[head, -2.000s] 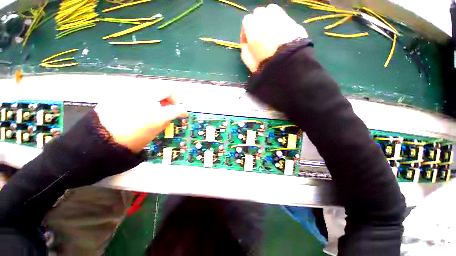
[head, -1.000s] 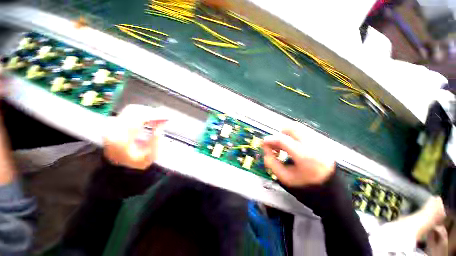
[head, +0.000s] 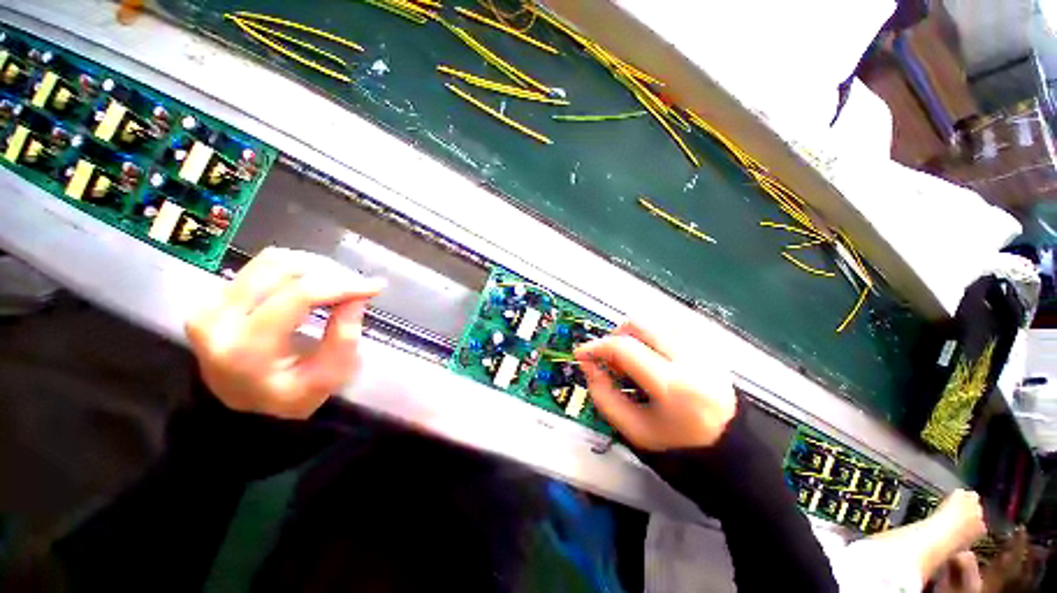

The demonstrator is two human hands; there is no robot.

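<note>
A green circuit board (head: 527, 322) with pale blocks and small parts lies in the metal conveyor rail (head: 423, 394). My right hand (head: 666, 388) is over its right part and hides it. Its thumb and forefinger are closed at the end of a short yellow lead wire (head: 559, 357) on the board. My left hand (head: 278, 336) is over the rail, left of the board and apart from it. Its thumb and forefinger tips meet, with nothing visible between them.
More boards lie in the rail at left (head: 128, 185) and right (head: 840, 481). Loose yellow wires (head: 498, 110) lie on the green bench top (head: 603, 191). A black bin (head: 985, 319) holds yellow wires at right. Another person's hand (head: 956, 521) is near the right board.
My right hand has come from the bench top down to the board. My left hand has moved off the board to the rail beside it. The view has turned and shows more at right.
</note>
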